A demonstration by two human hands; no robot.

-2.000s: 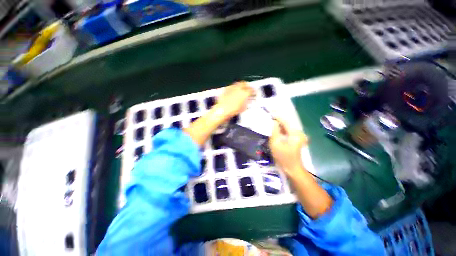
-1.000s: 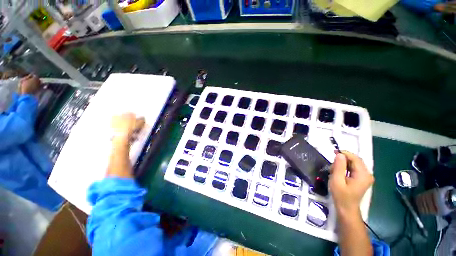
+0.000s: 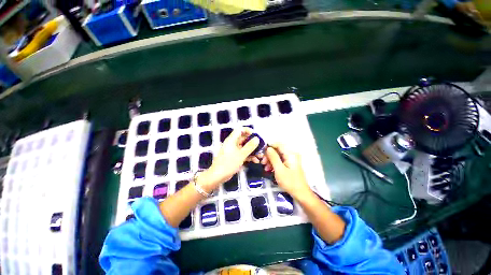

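My left hand point(image 3: 230, 158) holds a black rounded-square smartwatch unit point(image 3: 257, 144) by its edge, above the white compartment tray point(image 3: 317, 161). My right hand point(image 3: 285, 167) is at the unit's lower right side, fingers pinched together near it; what they hold is too small and blurred to tell. The tray's pockets hold rows of black watch units, one with a pink-purple face point(image 3: 160, 190). The flat black box under my hands is mostly hidden. A thin black cable point(image 3: 336, 203) runs out beside my right forearm.
A second white tray point(image 3: 40, 177) lies at left with a few units. At right are a round black fan point(image 3: 439, 119), a bottle point(image 3: 383, 149), a slim stick point(image 3: 367, 166), a loose watch point(image 3: 349, 140) and a power strip point(image 3: 430, 177). A blue tray point(image 3: 425, 252) is low right.
My left hand has moved from the left tray to the middle of the compartment tray and now holds a unit. My right hand has come in beside it. The view has shifted.
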